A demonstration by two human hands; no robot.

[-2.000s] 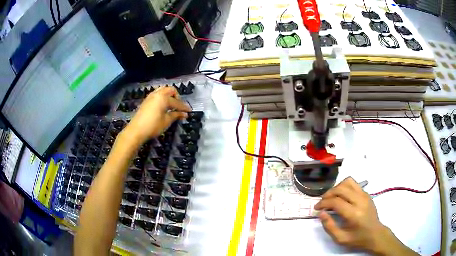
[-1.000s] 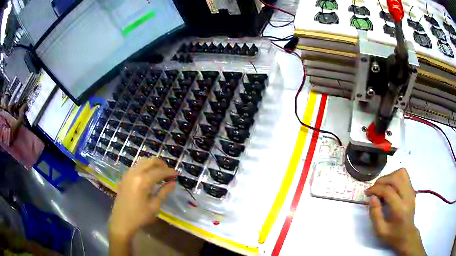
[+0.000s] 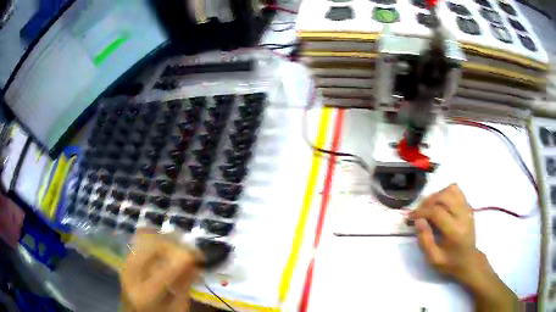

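My left hand [image 3: 155,271], blurred at the bottom left, pinches a small black unit [image 3: 213,251] at the front edge of the clear blister tray [image 3: 259,177]. A thin wire trails below it. My right hand [image 3: 448,228] is right of the fixture's dark round nest [image 3: 399,184], its fingertips pinched on a small dark tip at the end of the test lead [image 3: 500,211]; most of it is hidden. The clamp's red pressing tip [image 3: 414,153] is above the nest. Its red handle [image 3: 431,3] stands upright, cut off by the top edge.
Stacked foam trays [image 3: 347,91] stand behind the clamp, with another foam tray [image 3: 545,201] at the right edge. A monitor [image 3: 79,79] is at far left. Yellow tape [image 3: 305,213] and red tape [image 3: 323,213] run between blister tray and fixture. A black wire [image 3: 332,151] reaches the fixture.
My left hand has gone from the tray's back to its front edge, and a black unit now shows at its fingertips. My right hand stays beside the nest. The camera view has shifted and blurred.
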